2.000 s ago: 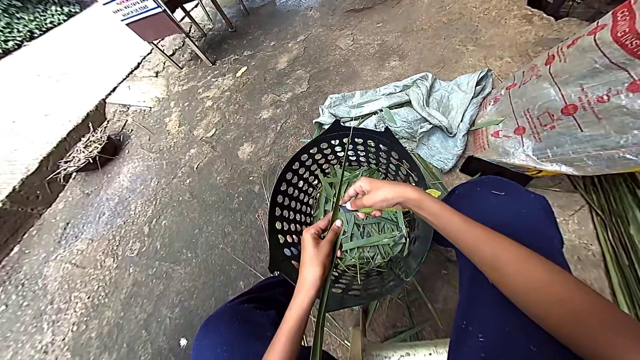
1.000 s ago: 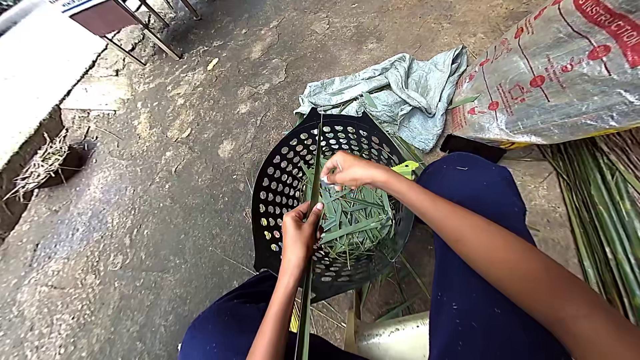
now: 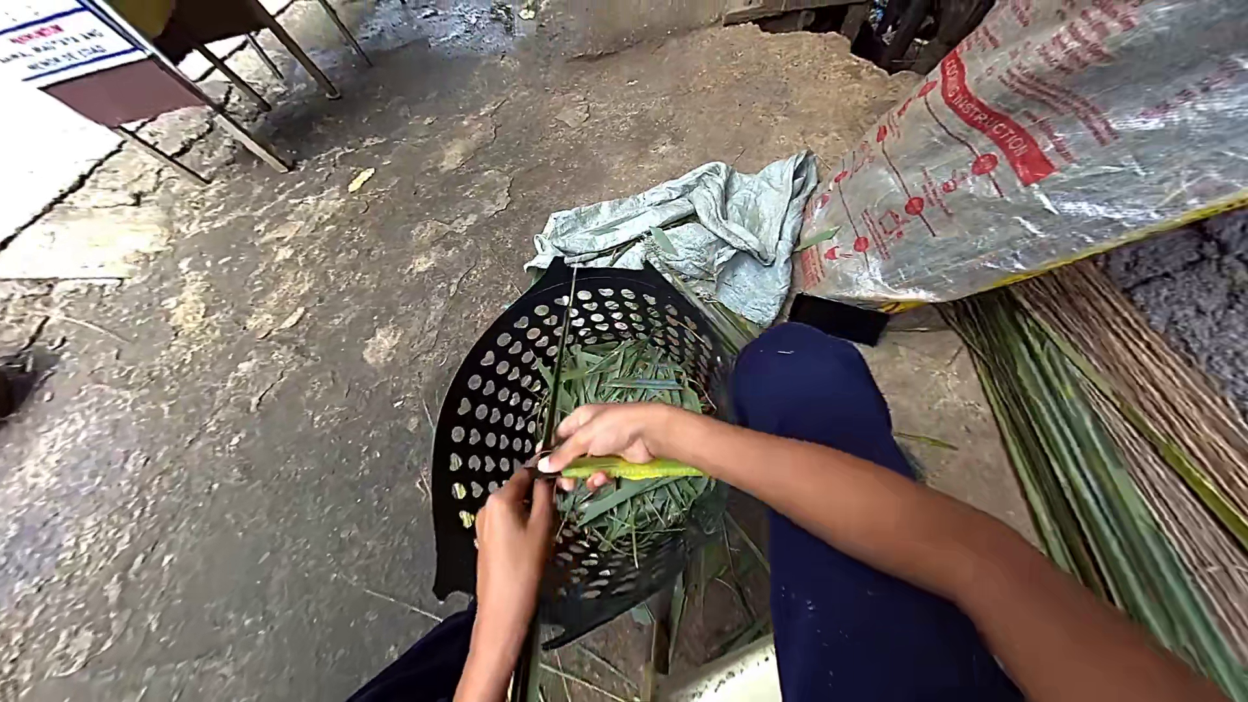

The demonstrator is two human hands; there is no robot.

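My left hand [image 3: 515, 531] is closed around a long, narrow green palm leaf strip [image 3: 558, 380], which runs up across the basket's far rim. My right hand [image 3: 619, 441] grips a tool with a yellow-green handle [image 3: 643, 470]; it looks like a small knife, but its blade is mostly hidden at the leaf. The fingertips of both hands nearly meet on the strip. Below them a black perforated plastic basket [image 3: 478, 390] stands between my knees and holds a heap of cut green leaf pieces [image 3: 634, 375].
A crumpled pale woven sack [image 3: 717, 219] lies beyond the basket. At the right are a printed plastic sack [image 3: 975, 166] and bundles of long leaf stalks [image 3: 1102, 439]. A metal-legged stand [image 3: 229, 117] is at the upper left, on the rough concrete floor.
My right hand has come back against the leaf strip beside my left fingers, and the tool's yellow-green handle now shows lengthwise. The view has shifted.
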